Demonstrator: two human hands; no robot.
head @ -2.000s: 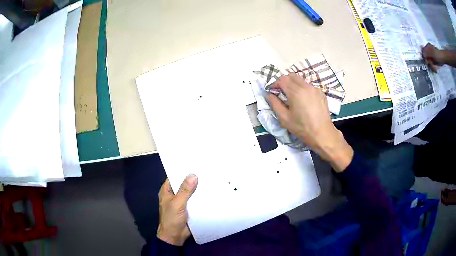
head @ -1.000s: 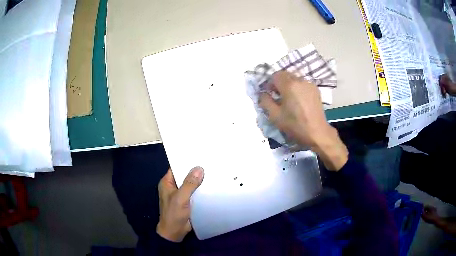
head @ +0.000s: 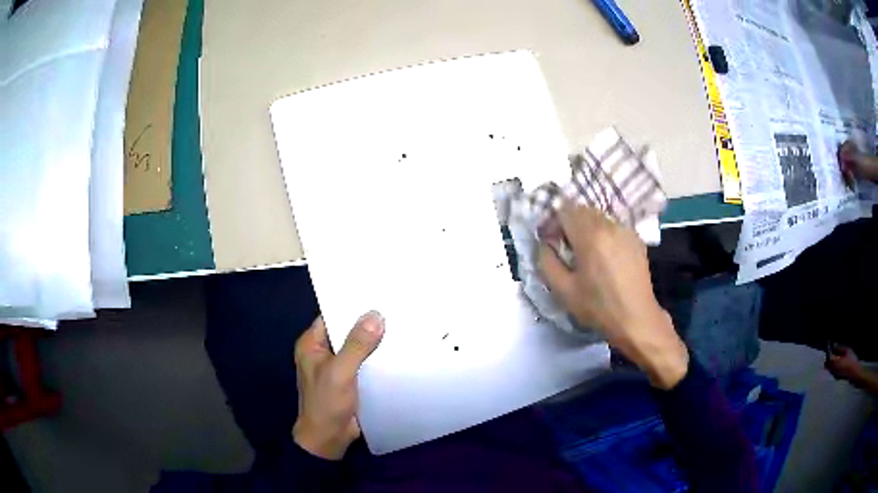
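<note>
The metal panel (head: 404, 212) looks white in glare, with small dark holes and a dark cutout partly hidden by the cloth. It lies tilted over the bench edge, its near part off the bench. My left hand (head: 337, 380) grips the panel's near left edge, thumb on top, fingers underneath out of sight. My right hand (head: 602, 274) holds the crumpled brown-and-white checked cloth (head: 621, 183) against the panel's right part, over the cutout. The cloth's greyish part lies on the panel, and its checked part sticks out beyond the right edge.
Tan cardboard (head: 250, 183) lies under the panel. A blue pen-like stick (head: 616, 21) is at the back. White sheets (head: 48, 173) and browner cardboard (head: 154, 116) are at left. A yellow strip (head: 717, 125), small black object (head: 717, 59), newspaper (head: 770, 125) and another person's hands are at right. Blue crates (head: 674, 424) stand below.
My right hand and the cloth have moved right and nearer to me across the panel, uncovering small holes behind the cutout. My left hand still holds the same edge.
</note>
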